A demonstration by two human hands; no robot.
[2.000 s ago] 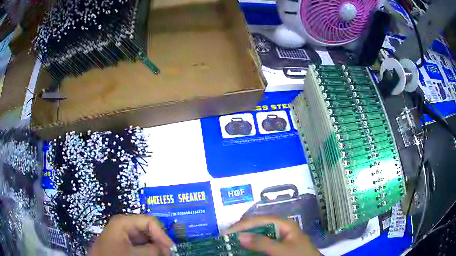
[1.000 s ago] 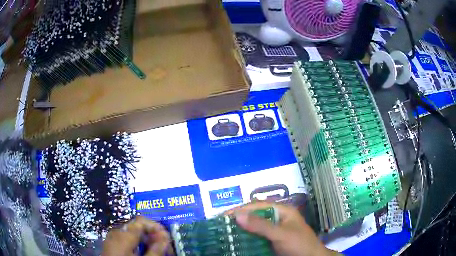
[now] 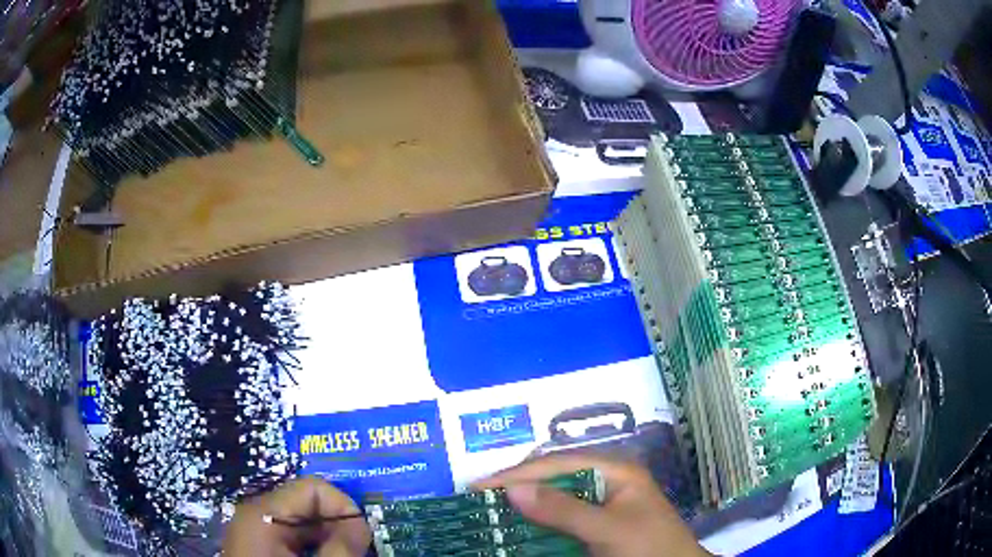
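Note:
A green PCB panel (image 3: 468, 524) with pale component rows lies at the bottom edge, partly cut off. My right hand (image 3: 609, 517) holds it, thumb on top, at its right part. My left hand (image 3: 299, 522) is at the panel's left end, fingers pinched on a thin black wire lead (image 3: 315, 519). Whether the lead touches the panel is hard to tell. A heap of loose wire leads (image 3: 196, 403) with white ends lies to the left. A thick stack of PCB panels (image 3: 761, 316) stands to the right.
A brown carton tray (image 3: 305, 234) at upper left holds wired boards (image 3: 163, 82). A clear plastic bag (image 3: 38, 413) is at far left. A pink-grilled fan (image 3: 713, 38) and a white spool (image 3: 859, 155) stand at the back. A metal piece (image 3: 879, 267) lies on the dark mat.
My left hand has moved slightly away from the panel's top edge, and a wire lead now shows in its fingers. The panel first tilted more face-up, then sank a little. The view has shifted slightly.

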